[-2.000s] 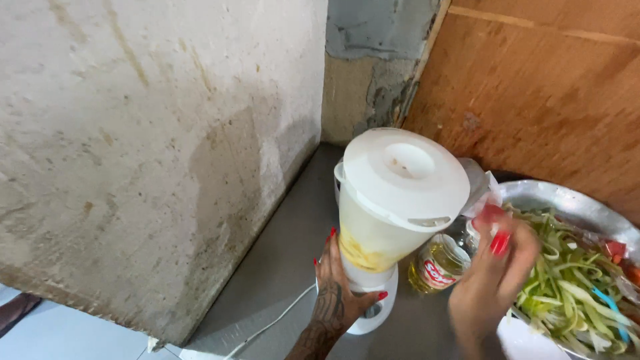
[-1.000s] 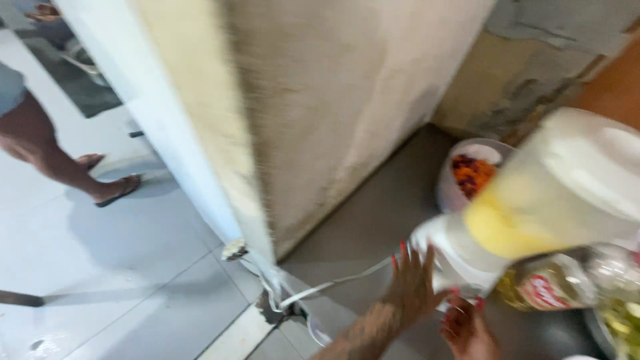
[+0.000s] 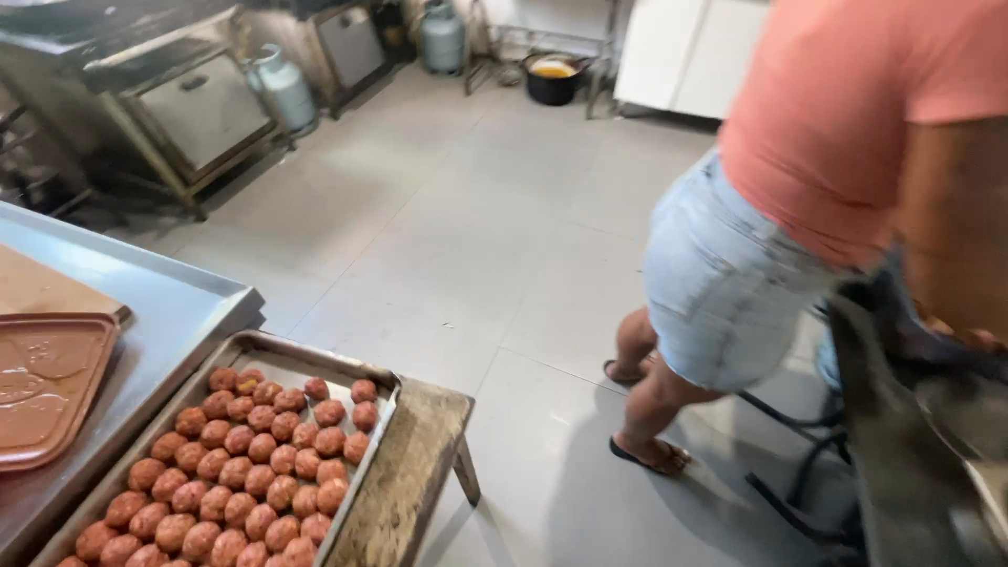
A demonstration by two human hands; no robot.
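Observation:
Neither my left hand nor my right hand shows in the head view now. At the lower left, a metal baking tray (image 3: 315, 358) holds many raw meatballs (image 3: 236, 465) laid out close together. The tray rests on a worn wooden bench (image 3: 409, 465), beside a stainless steel table (image 3: 165, 272). On that table, at the left edge, lie a reddish-brown plastic tray (image 3: 47, 378) with a wet surface and part of a tan board (image 3: 39, 276).
A person (image 3: 732, 260) in denim shorts stands at the right beside a dark-edged counter (image 3: 890, 417) and black metal legs (image 3: 803, 472). Farther back are an oven (image 3: 205, 106), gas cylinders (image 3: 287, 90), a black pot (image 3: 551, 83) on the floor and a white cabinet (image 3: 669, 55).
The view has swung far away from the blender corner to the room. Both hands, at the blender's base a second ago, are out of frame, as is the blender.

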